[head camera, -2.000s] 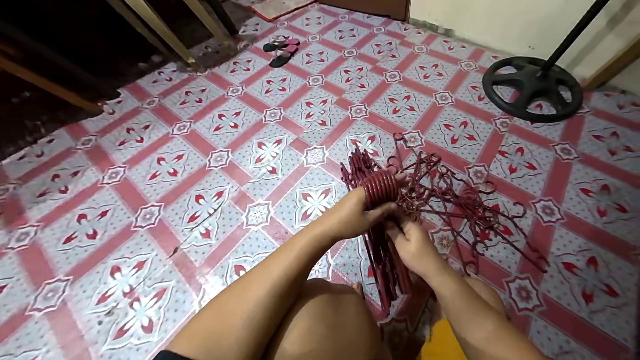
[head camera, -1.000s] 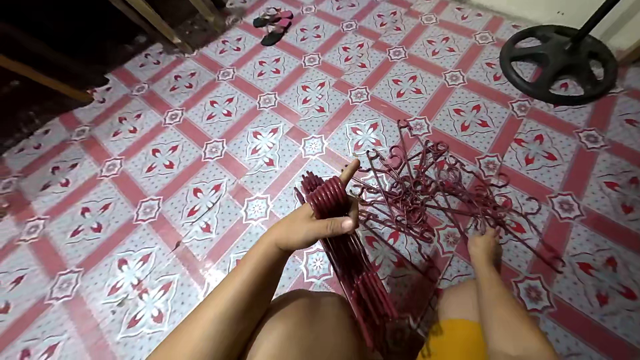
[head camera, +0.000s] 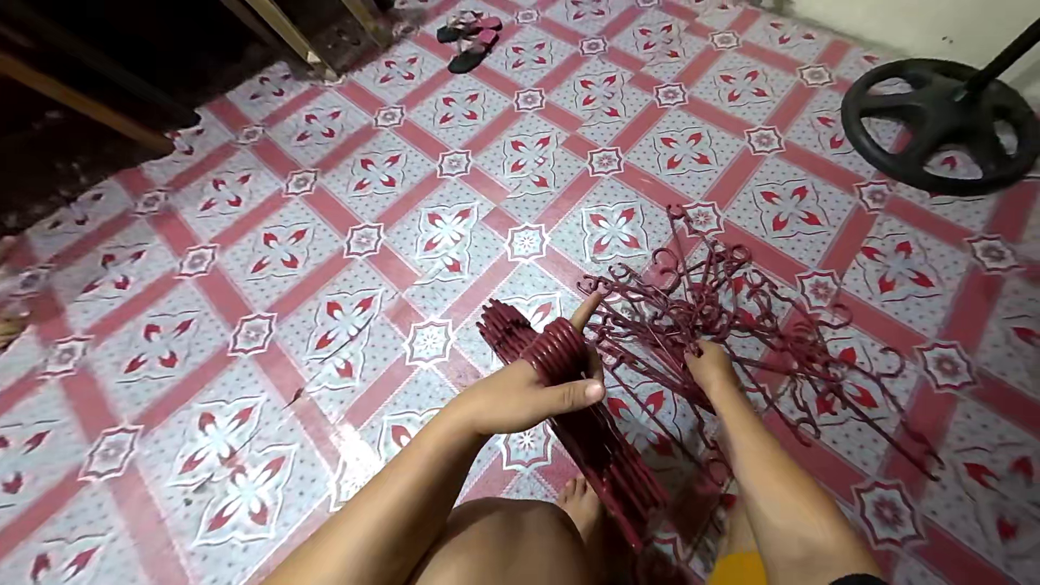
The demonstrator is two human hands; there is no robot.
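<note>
My left hand (head camera: 536, 394) holds a stack of dark red clothes hangers (head camera: 613, 467). Their hooks are bunched together around the hand between thumb and index finger, and the index finger points outward. The nested hanger bodies slant down toward my knees. To the right, a tangled heap of similar red hangers (head camera: 715, 301) lies on the floor, hooks facing many ways. My right hand (head camera: 711, 366) is at the near side of this heap with its fingertips on a hanger; the exact grip is partly hidden.
Patterned red and white flooring (head camera: 370, 171) surrounds me. A black round stand base (head camera: 942, 126) with a pole is at the upper right near the wall. Sandals (head camera: 471, 41) lie at the top. Wooden legs (head camera: 284, 36) stand at the upper left. My bare foot (head camera: 581, 504) is beside the held stack.
Two seconds ago both hands were together at the stack. My right hand has since moved right to the heap, and between one second ago and now it has shifted to the heap's nearer left part.
</note>
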